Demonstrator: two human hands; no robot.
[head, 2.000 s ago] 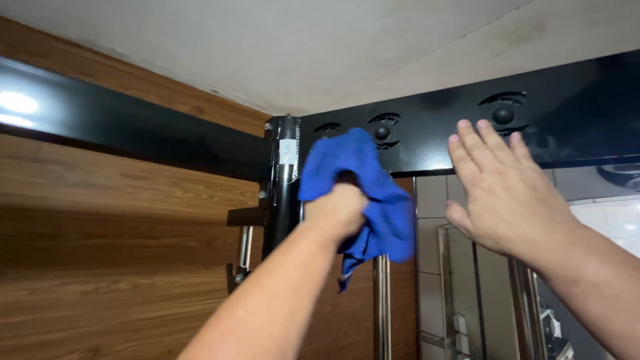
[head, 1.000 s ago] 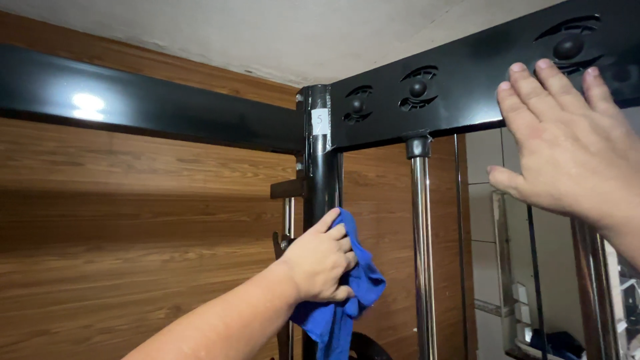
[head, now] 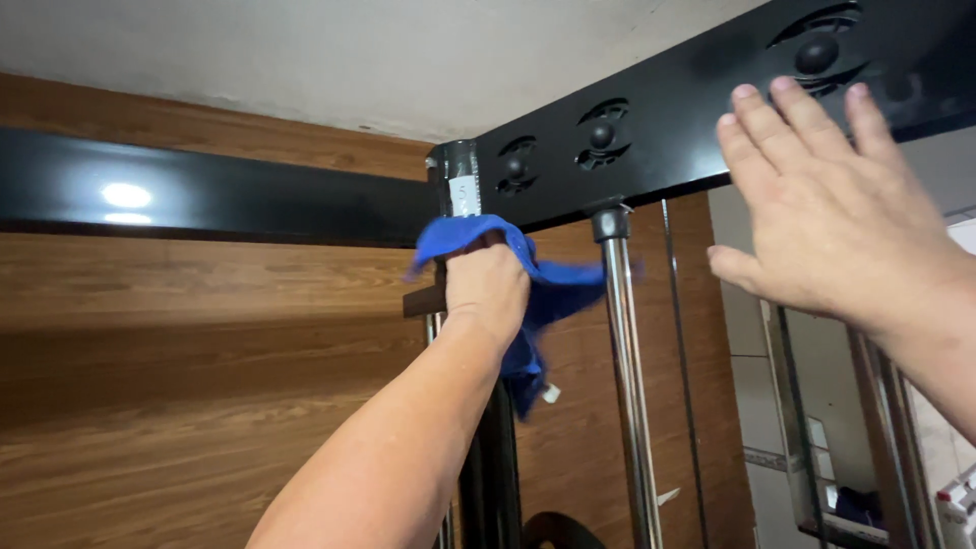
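My left hand [head: 488, 293] grips a blue cloth [head: 560, 293] against the upper part of a black metal upright post [head: 492, 473], just below a white label [head: 464, 196] with writing. The cloth drapes over the fingers and hangs to the right, partly blurred. My right hand [head: 831, 198] is raised with fingers apart, at or just in front of the black crossbeam [head: 686, 137]; whether it touches cannot be told. It holds nothing. Round black caps sit between curved cutouts in the beam.
A chrome guide rod [head: 629, 366] drops from the crossbeam, with a thin cable [head: 685, 366] to its right. Another black beam [head: 267, 198] runs left from the post. Behind are a wood-patterned wall [head: 191, 381] and, above, a pale ceiling [head: 305, 61]. A mirror [head: 835, 412] stands at lower right.
From one second ago, my left hand with the cloth has moved up the post, to just under the label. Two seconds ago the cloth was at the beam and post corner. My right hand stays raised by the beam.
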